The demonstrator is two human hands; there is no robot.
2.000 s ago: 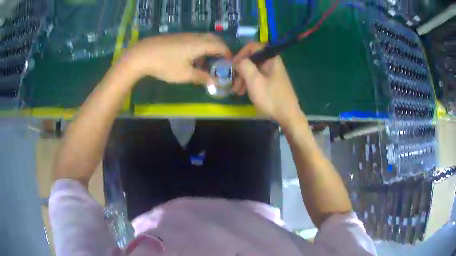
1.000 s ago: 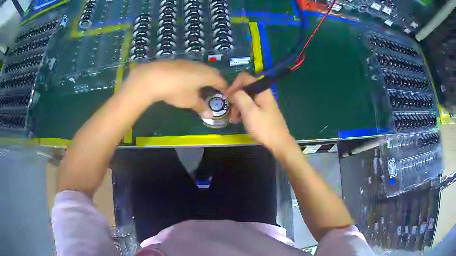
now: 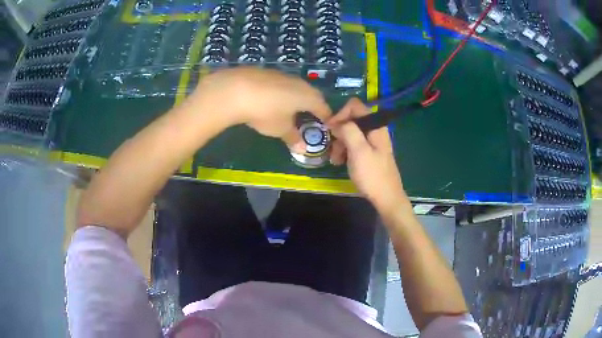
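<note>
A small round part [image 3: 314, 136] with a pale centre and a silver-black rim sits on the squat silver test base [image 3: 309, 160] on the green mat. My left hand [image 3: 274, 102] holds the part from the left, fingers and thumb around its side. My right hand [image 3: 363, 145] grips the black test probe [image 3: 381, 119] at the right of the part, fingertips close to its rim. The probe's tip is hidden by my fingers. A red wire [image 3: 455, 54] and a dark cable run from the probe to the upper right.
A clear tray with rows of dark shiny parts [image 3: 253, 33] lies beyond my hands. Filled trays stand at the left [image 3: 49, 72] and right [image 3: 560, 142]. Yellow tape [image 3: 277, 179] runs along the near edge. Stacked trays [image 3: 488, 264] are at the lower right.
The view has shifted, so the bench scene sits differently in the picture. Both hands stay around the part and base, and the probe is still held at the right.
</note>
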